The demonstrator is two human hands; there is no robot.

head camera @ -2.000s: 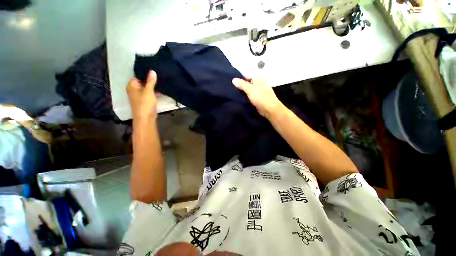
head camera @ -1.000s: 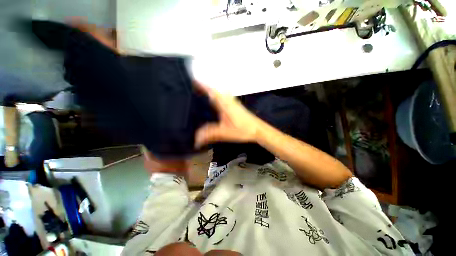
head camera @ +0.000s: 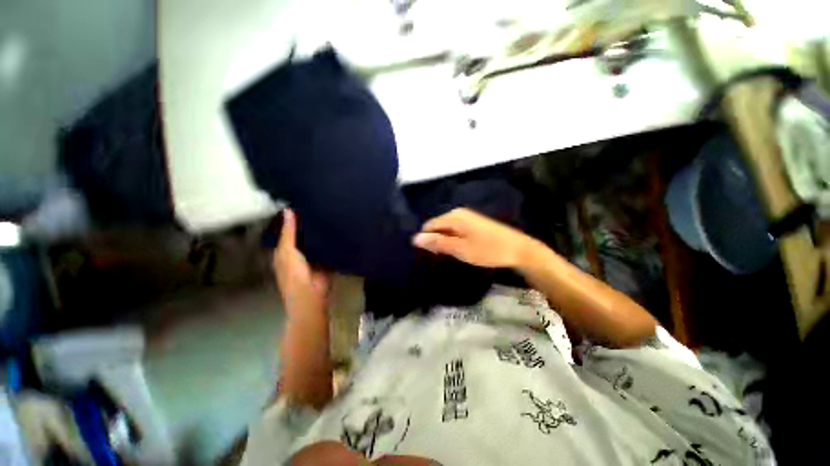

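Observation:
A dark navy garment panel (head camera: 318, 136) lies over the front edge of the white machine table and hangs down to the lap. My left hand (head camera: 302, 268) holds its lower left edge, thumb up and the fingers partly hidden by the cloth. My right hand (head camera: 473, 238) pinches the cloth at its right side, just below the table edge. The view is blurred. The sewing machine (head camera: 546, 45) stands at the top right, beyond the cloth and apart from both hands.
The white machine table (head camera: 205, 164) has its front edge before me. A dark cloth pile (head camera: 109, 155) is left of it. A grey-blue tub (head camera: 719, 205) sits below the wooden ledge (head camera: 787, 191) at right, with black bands on the ledge. A pale box (head camera: 91, 350) is at lower left.
The panel was swung out to the left, turned, and is now back over the table edge. Both hands now hold it lower and nearer my body than in the first frame.

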